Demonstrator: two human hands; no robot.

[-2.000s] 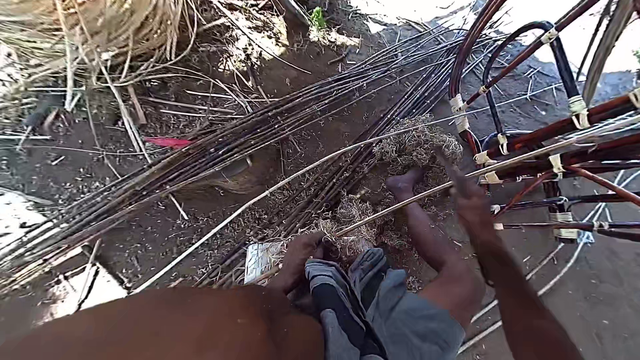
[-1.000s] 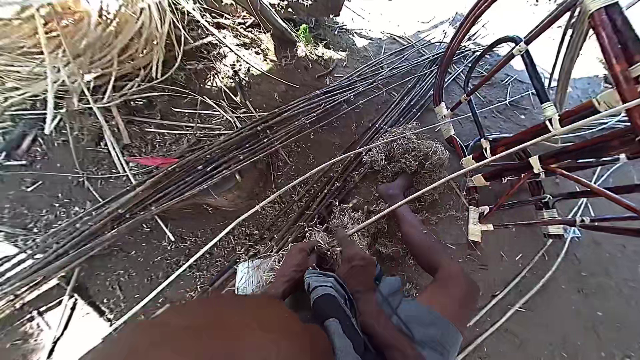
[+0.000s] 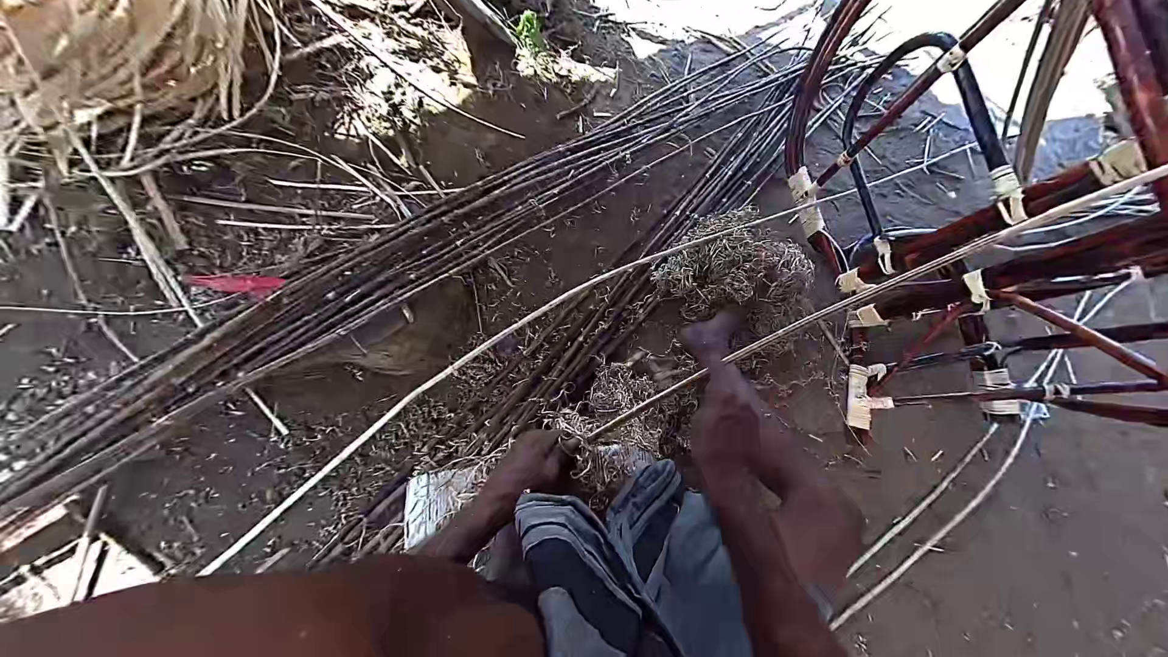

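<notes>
My left hand point(image 3: 538, 458) is closed around a long thin cane point(image 3: 876, 287), which runs from it up to the right, past the dark frame. My right hand point(image 3: 727, 415) is blurred in front of my bent leg, just below the cane; whether it grips the cane or a tool cannot be told. Curly shavings point(image 3: 630, 392) lie just beyond my left hand, and a larger heap of shavings point(image 3: 735, 265) is beside my bare foot point(image 3: 714, 330). Another pale cane point(image 3: 401, 401) crosses diagonally, beyond my left hand.
Long bundles of dark, thin canes point(image 3: 365, 287) lie across the earth. A reddish-brown cane frame point(image 3: 1013, 260) with pale bindings stands at right. At upper left is a mass of pale fibre strips point(image 3: 146, 64). A red scrap point(image 3: 239, 285) and a white block-like object point(image 3: 438, 502) lie on the ground.
My right hand, with a dark blade-like tool in the earliest frame, moved in close to my left hand, then back out along the cane. My left hand has stayed at the cane.
</notes>
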